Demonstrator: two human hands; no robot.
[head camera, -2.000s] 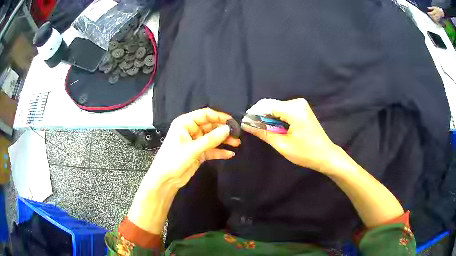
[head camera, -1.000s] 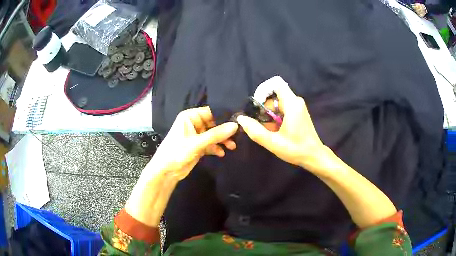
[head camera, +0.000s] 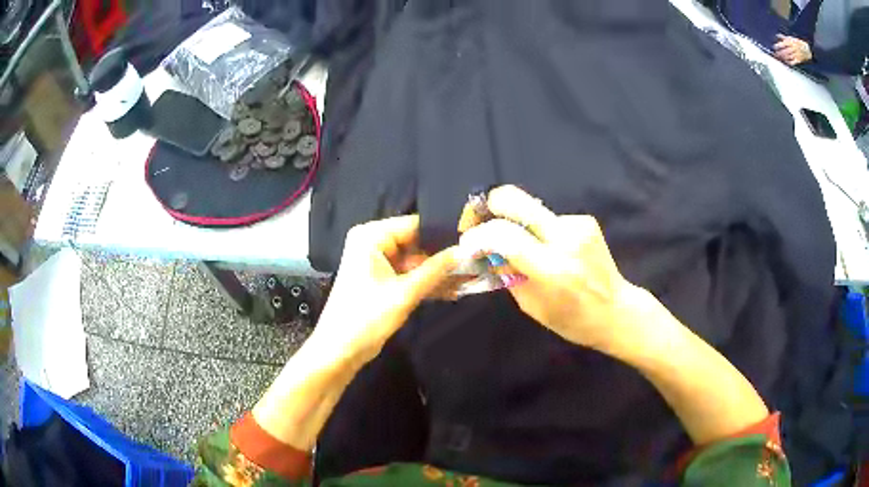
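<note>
The dark coat (head camera: 591, 143) fills the middle of the view and lies over the table towards my lap. My left hand (head camera: 391, 285) is at the coat's front edge, thumb and fingers pinched together against my right fingertips; what they pinch is hidden. My right hand (head camera: 562, 266) is curled around the thread snips (head camera: 500, 274), whose blue and pink handles and metal blades show between the fingers. A white covering (head camera: 477, 202) shows at a right fingertip. I cannot make out a needle, thread or the button between the fingertips.
At the left, a round black tray with red rim (head camera: 233, 221) holds a pile of buttons (head camera: 272, 133). Beside it are a plastic bag (head camera: 224, 57), a dark pad (head camera: 186, 122) and a white-black cylinder (head camera: 119, 92). Blue crates (head camera: 105, 439) stand low. Another person's hand (head camera: 792, 49) shows top right.
My right hand has closed in against my left fingertips, and the snips have turned lower in it. The button seen earlier at my left fingertips is now hidden. The view has shifted slightly.
</note>
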